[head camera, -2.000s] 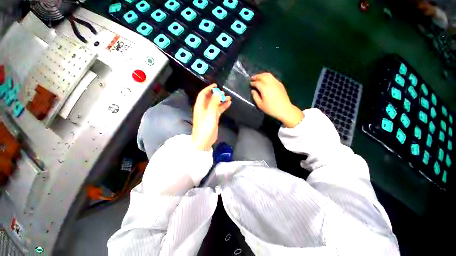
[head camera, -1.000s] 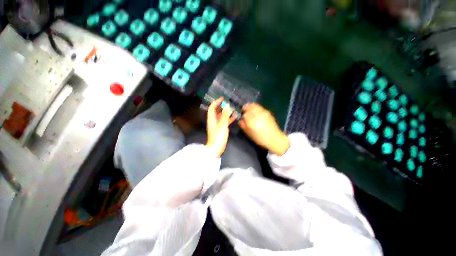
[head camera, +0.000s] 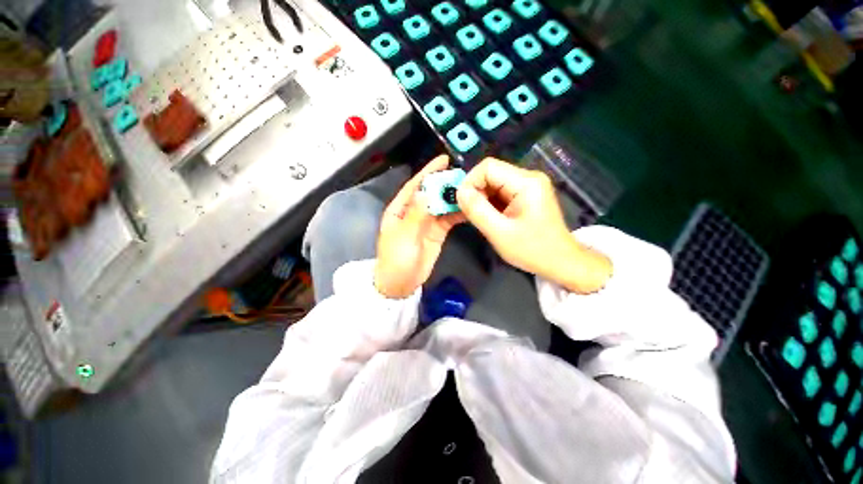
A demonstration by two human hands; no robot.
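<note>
A teal housing is held in my left hand, between the thumb and fingers above my lap. A round black part shows at the middle of the housing. My right hand is over the housing's right side, its thumb and index fingertips pinched together at the black part. Whether the right fingertips still grip the black part or only touch it is too small to tell.
A pale machine with a red button stands at left. A black tray of teal housings is behind my hands. A clear plastic sheet, a dotted grey sheet and another housing tray lie at right.
My hands have come together at the housing, with the right fingertips now on its centre. The clear sheet now lies apart from my hands. The camera view has shifted left.
</note>
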